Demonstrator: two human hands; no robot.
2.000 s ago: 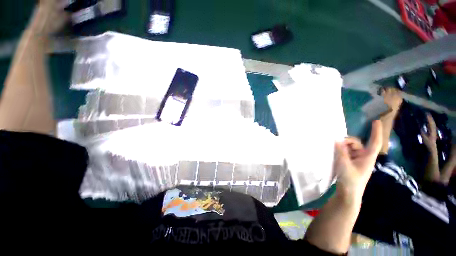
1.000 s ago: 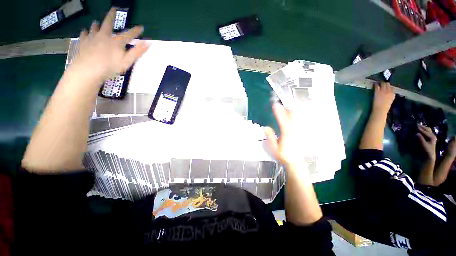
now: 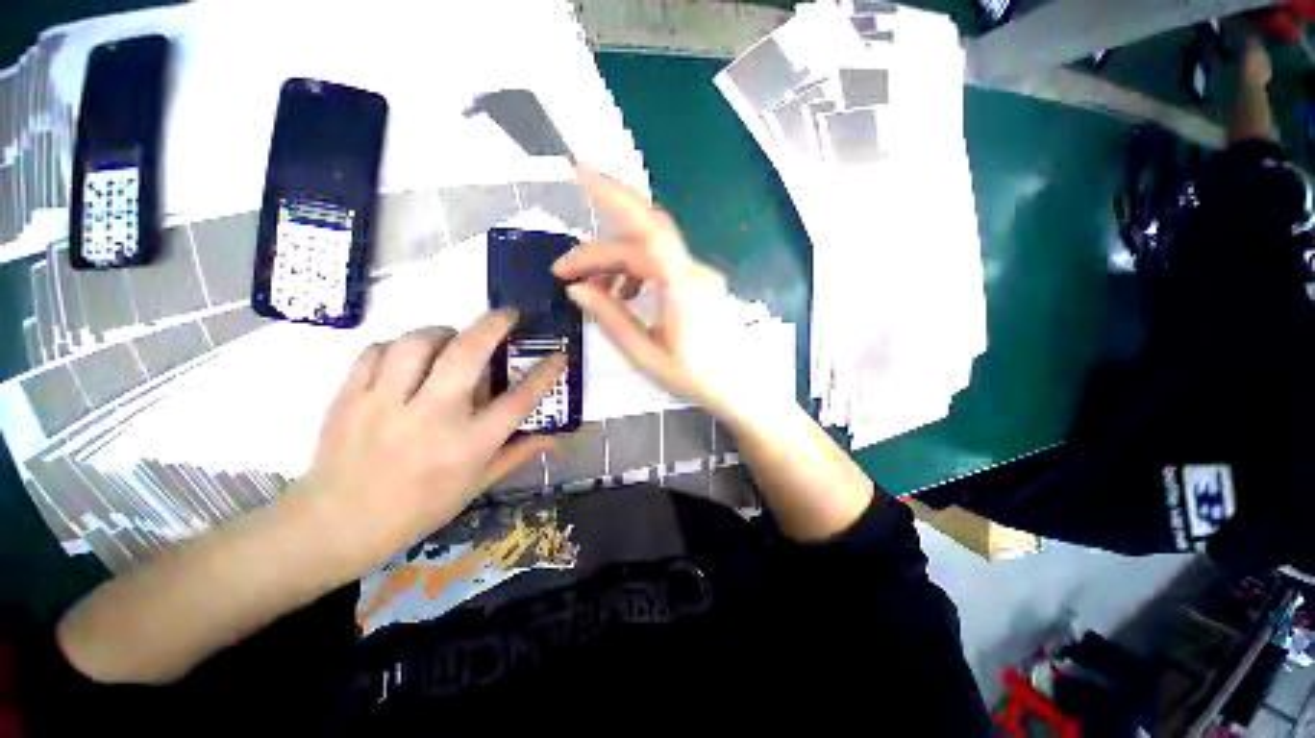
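Three black keypad phones lie on the white sticker sheets: one at the far left [image 3: 123, 137], one beside it [image 3: 320, 180], and one under my hands [image 3: 519, 274]. My left hand [image 3: 418, 425] holds this third phone, fingertips on its keypad and lower screen edge. My right hand [image 3: 656, 296] is at the right edge of its screen, thumb and a finger close together. Whether a film is between them cannot be told. Rows of grey rectangles [image 3: 635, 441] show on the sheets nearest my body.
A side pile of sheets [image 3: 894, 274] with grey rectangles near its top lies on the green tabletop [image 3: 1031, 274] to the right. A metal bar crosses the upper right. Another worker in a black top [image 3: 1197, 361] is at the right. Red items lie below at lower right.
The view has shifted closer over the sheets. My left hand has moved from the phones at upper left to the near phone. My right hand has come in from the side pile to the same phone.
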